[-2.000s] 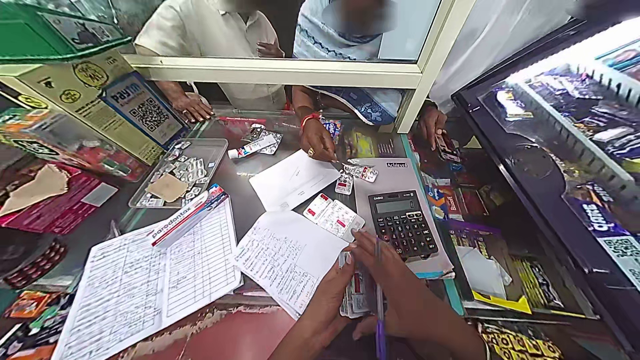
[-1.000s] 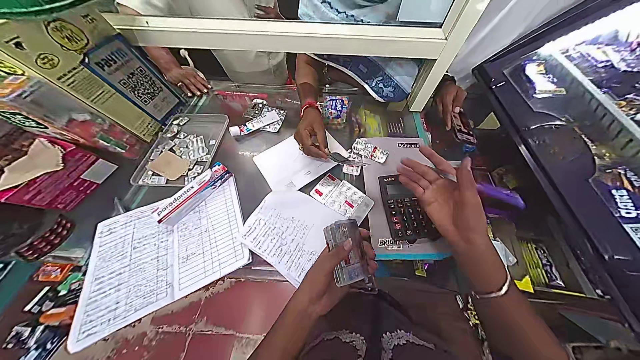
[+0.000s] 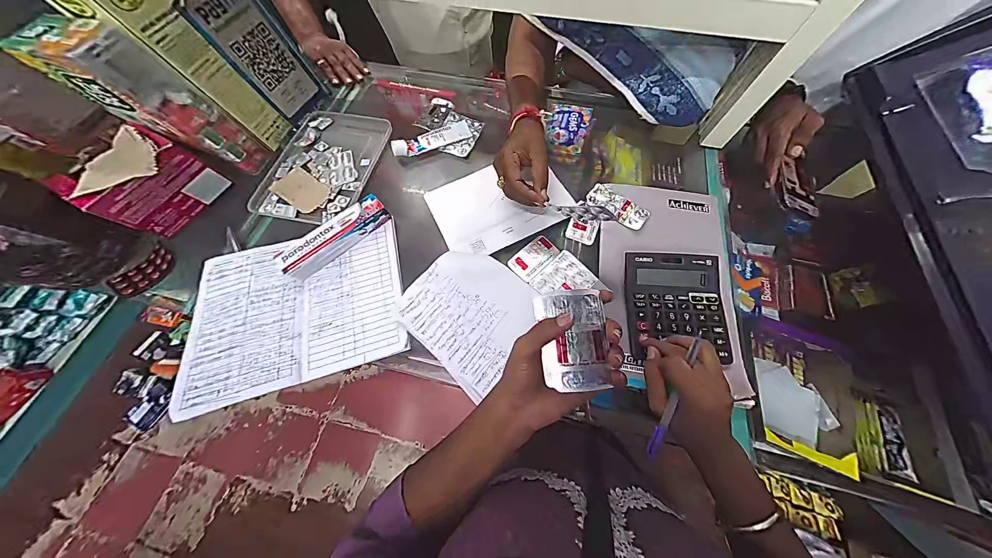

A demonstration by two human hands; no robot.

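Note:
My left hand (image 3: 542, 372) grips a stack of silver blister packs (image 3: 580, 341) in front of a handwritten sheet (image 3: 465, 310). My right hand (image 3: 690, 380) holds a purple pen (image 3: 668, 422), with a fingertip at the lower left keys of a black Casio calculator (image 3: 674, 298). The calculator lies on a grey notebook (image 3: 620, 256). Just beyond my left hand, more blister packs (image 3: 558, 267) lie partly over the sheet. Across the counter, another person's hand (image 3: 523, 167) holds a blister strip (image 3: 581, 211) over a white paper (image 3: 484, 209).
An open ledger (image 3: 291, 325) carries a Parodontax toothpaste box (image 3: 333, 236). Behind it are a plastic tray of cut blister pieces (image 3: 372, 159) and a toothpaste tube (image 3: 434, 139). Two more hands, one at far left (image 3: 337, 58), one at right (image 3: 783, 132) with a phone, rest on the counter.
My right hand, spread open above the calculator a second ago, has come down to its keys with the pen. My left hand still holds the blister packs. The view has moved closer to the counter.

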